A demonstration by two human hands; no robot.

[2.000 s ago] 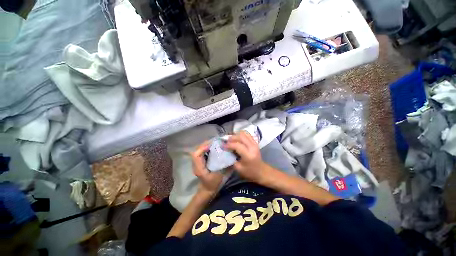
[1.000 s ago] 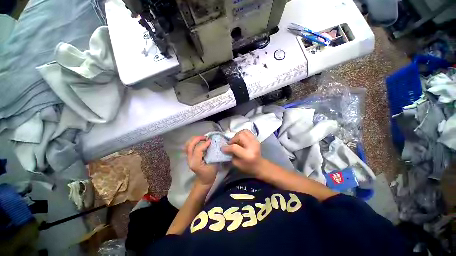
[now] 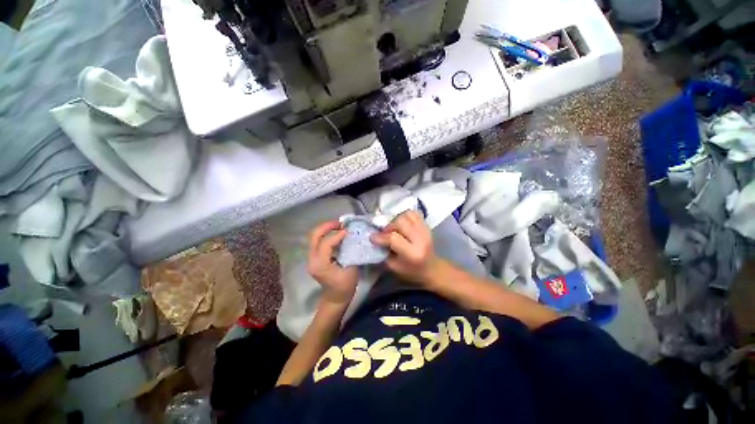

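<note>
A small light-grey folded knit piece (image 3: 359, 243) is held above my lap, between my two bare hands. My left hand (image 3: 331, 263) grips its left edge with thumb and fingers. My right hand (image 3: 407, 247) pinches its right edge. Larger pale fabric (image 3: 302, 240) lies on my lap under the hands. More pale fabric pieces (image 3: 490, 217) lie in a blue basket (image 3: 603, 311) to the right, with a clear plastic bag (image 3: 571, 170) and a blue-and-red label card (image 3: 566, 288).
A white machine table (image 3: 240, 195) with an overlock machine (image 3: 352, 62) stands in front. Blue snips (image 3: 515, 45) lie at its tray. A grey garment pile (image 3: 137, 124) drapes its left side. Another blue crate (image 3: 669, 141) stands right. Brown paper (image 3: 194, 290) lies on the floor.
Both hands stay on the small grey piece above the lap. The piece has been turned and now looks rounder. The machine and table have shifted slightly left and up in view.
</note>
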